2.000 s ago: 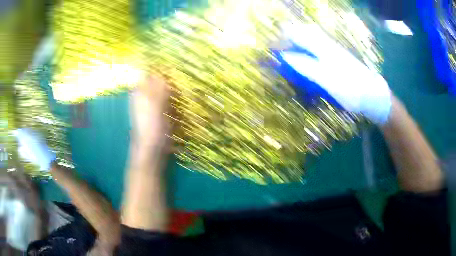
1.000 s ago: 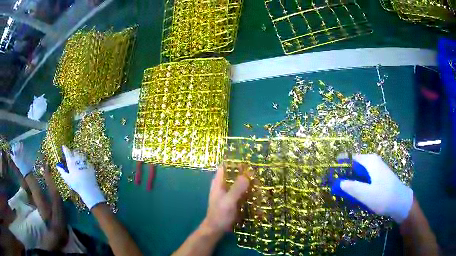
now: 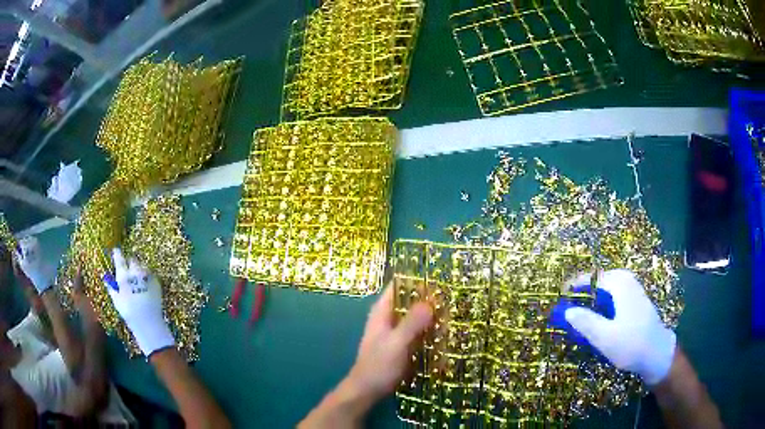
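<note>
A gold sprue frame (image 3: 478, 335) with rows of small parts is held up over the pile of loose parts (image 3: 625, 222). My left hand (image 3: 390, 339), bare, grips the frame's left edge, thumb in front and fingers behind. My right hand (image 3: 621, 323), in a white glove with blue palm and fingers, is at the frame's right side with fingers curled against it. The right fingertips are partly hidden, so any small part between them cannot be told. A stack of full frames (image 3: 314, 205) lies to the left of the held frame.
Red-handled cutters (image 3: 247, 300) lie below the stack. Behind the white strip (image 3: 537, 126) are another full stack (image 3: 352, 54) and an emptied frame (image 3: 533, 50). A phone (image 3: 707, 201) and a blue bin (image 3: 749, 151) are at right. Another person's gloved hand (image 3: 143, 302) works at a left pile (image 3: 172, 251).
The blur is gone. Since one second ago, the held frame and both hands sit slightly differently in view, and the bench scene has shifted a little downward. Both hands remain at the frame.
</note>
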